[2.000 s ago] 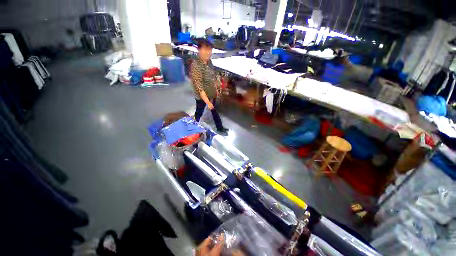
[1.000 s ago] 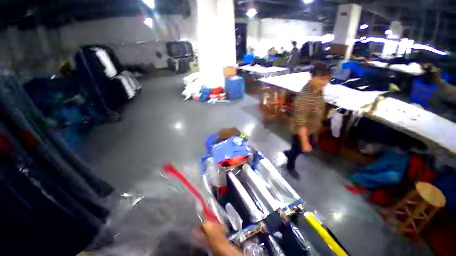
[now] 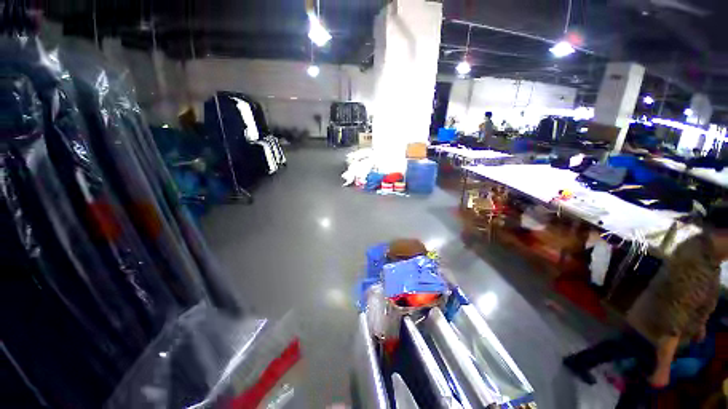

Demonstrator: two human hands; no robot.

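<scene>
A clear garment bag (image 3: 187, 351) with a red band (image 3: 270, 374) spreads, blurred, across the lower left, in front of the bagged garments. Dark garments in shiny clear bags (image 3: 104, 264) hang close on the left, some with an orange-red block. The low rack with long silvery-white strips (image 3: 467, 359) stands at the bottom centre. Neither of my hands can be made out. A tiny blurred pinkish patch at the bottom edge is too small to name, and what holds the bag is hidden.
A blue bundle with a red item (image 3: 415, 278) lies at the rack's far end. A person (image 3: 670, 295) stands bent forward at the right, beside long white tables (image 3: 535, 182). A white pillar (image 3: 407, 88), piled sacks (image 3: 359, 166) and a rail of dark garments (image 3: 239, 128) stand farther back.
The view has swung left towards the hanging garments. The bag with the red band has moved left and down towards them. The hand seen earlier has left the clear view. The person has moved right.
</scene>
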